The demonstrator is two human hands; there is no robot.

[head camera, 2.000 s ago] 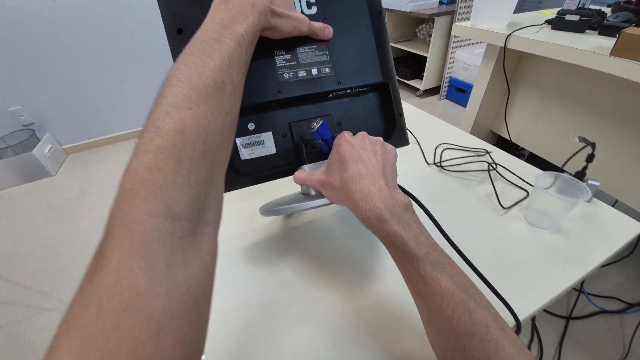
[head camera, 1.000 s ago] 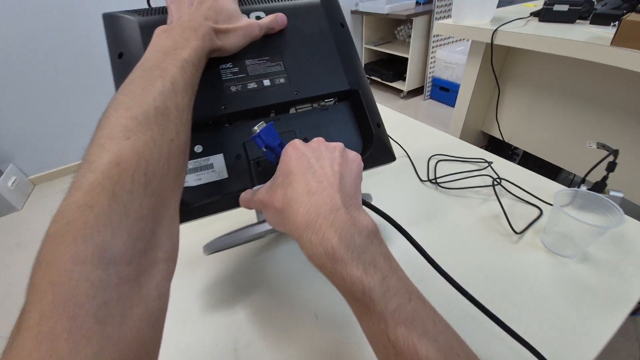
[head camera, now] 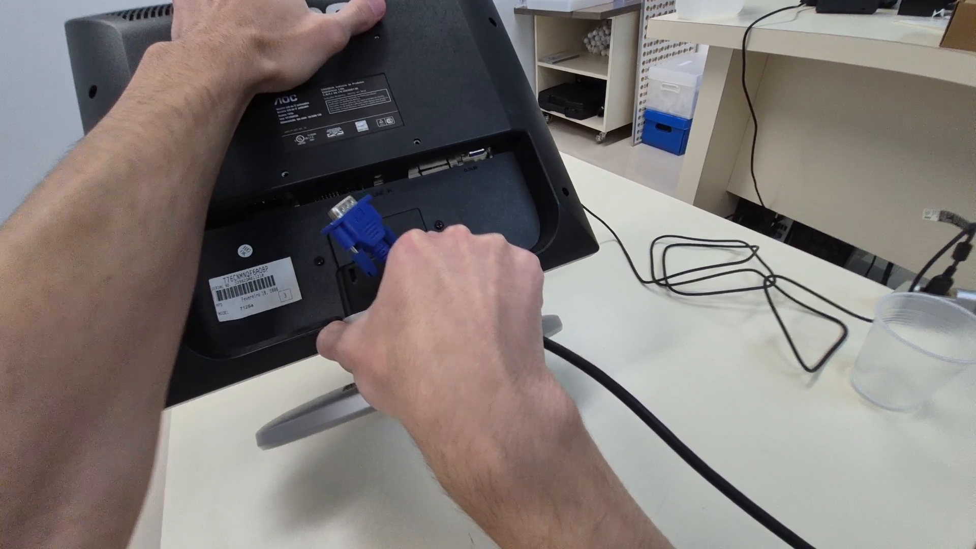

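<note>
The back of a black AOC monitor (head camera: 343, 114) faces me, tilted, above its grey stand base (head camera: 316, 415). My left hand (head camera: 267, 38) grips the monitor's upper edge, its thumb on the rear casing. Low at the monitor's back, my right hand (head camera: 450, 313) is closed round the stand's neck area and the cable; what its fingers grip is mostly hidden. A blue VGA connector (head camera: 362, 232) sticks out past its knuckles, metal end up, apart from the row of ports (head camera: 450, 162). A thick black cable (head camera: 656, 423) runs from behind that hand to the lower right.
On the white table (head camera: 610, 488), a thin black cable (head camera: 709, 267) lies in loops right of the monitor. A clear plastic cup (head camera: 911, 351) stands at the right edge. Behind are another table (head camera: 808, 38), a wheeled shelf unit (head camera: 576, 65) and a blue box (head camera: 666, 132).
The blue connector was beside the right hand near the stand two seconds ago; it now shows higher, pointing up-left. Both hands remain at the monitor. The view has come closer.
</note>
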